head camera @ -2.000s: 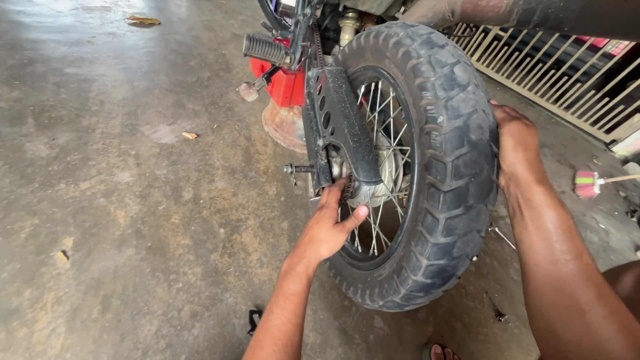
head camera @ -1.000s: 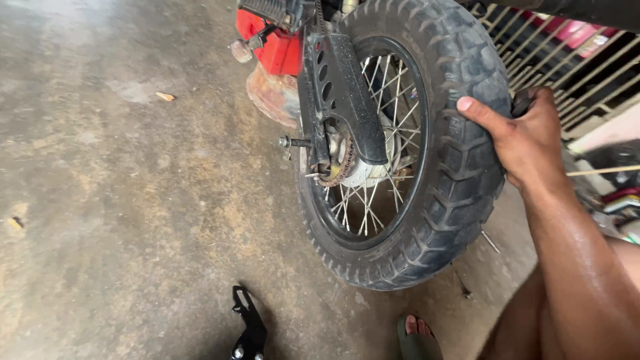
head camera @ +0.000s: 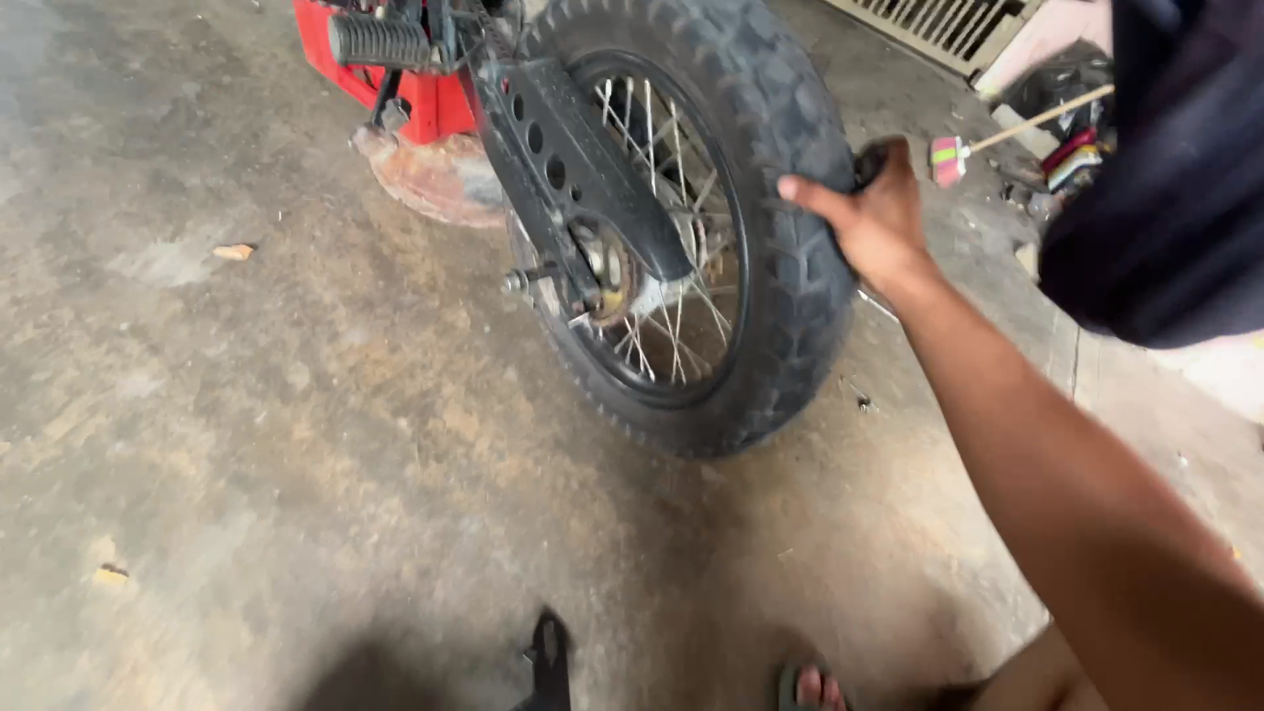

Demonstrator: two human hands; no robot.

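Observation:
My right hand [head camera: 879, 222] grips the knobby tyre [head camera: 800, 286] of a motorcycle's spoked rear wheel on its right side, with the thumb lying across the tread. My left hand is out of view. The black chain guard [head camera: 602, 168], with a row of round holes, runs down over the wheel's left side. Near its lower end, the rear sprocket [head camera: 617, 296] shows beside the hub, and the threaded end of the axle [head camera: 518, 281] sticks out to the left.
A ribbed footpeg [head camera: 380, 41] and a red crate [head camera: 434, 109] are at the upper left, above a rusty round base [head camera: 439, 183]. A black metal bracket [head camera: 550, 662] lies on the concrete floor near a sandalled foot [head camera: 812, 686]. A brush with a wooden handle [head camera: 948, 160] lies right of the wheel.
My left hand was at the wheel hub two seconds ago and has since left the view. My right hand stays on the tyre. The view has shifted.

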